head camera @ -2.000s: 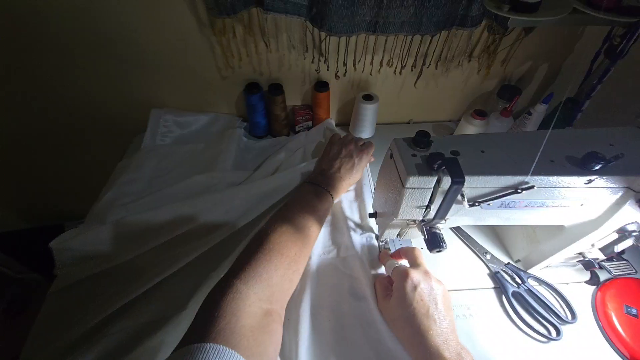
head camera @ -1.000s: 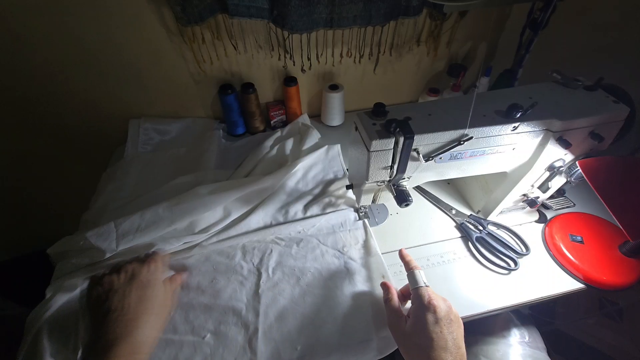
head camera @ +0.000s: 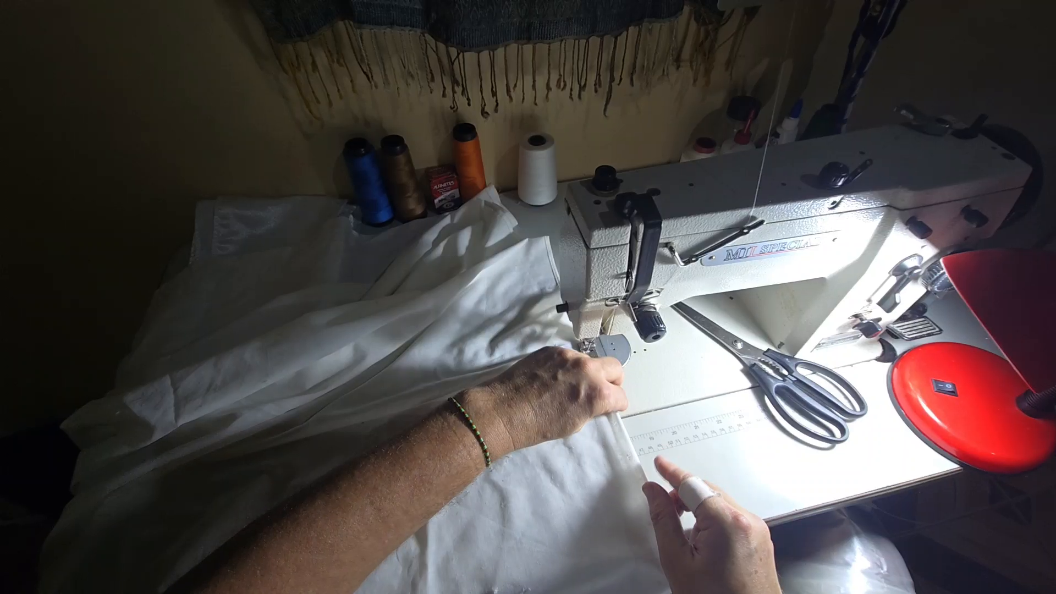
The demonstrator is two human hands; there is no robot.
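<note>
White fabric [head camera: 330, 322] spreads over the left of the table, its right edge running below the needle area of a sewing machine [head camera: 709, 214]. My left hand [head camera: 561, 396], with a beaded bracelet at the wrist, has its fingers closed on that edge just below the presser foot. Lower down, my right hand [head camera: 709, 528] has thumb and forefinger apart at the same edge; a white wrap circles one finger. Whether the right fingers pinch the cloth cannot be told. A printed ruler scale [head camera: 693, 433] lies to the right of the fabric edge.
Scissors [head camera: 775, 379] with dark handles lie on the machine bed. A red lamp base [head camera: 965, 404] stands at the right. Behind the fabric are a blue thread cone [head camera: 368, 183], a brown one [head camera: 403, 177], an orange one [head camera: 469, 161], a small red box [head camera: 443, 188] and a white cone [head camera: 537, 169].
My left hand has moved from the fabric at the lower left to its right edge near the presser foot. My right hand remains by the lower part of the edge.
</note>
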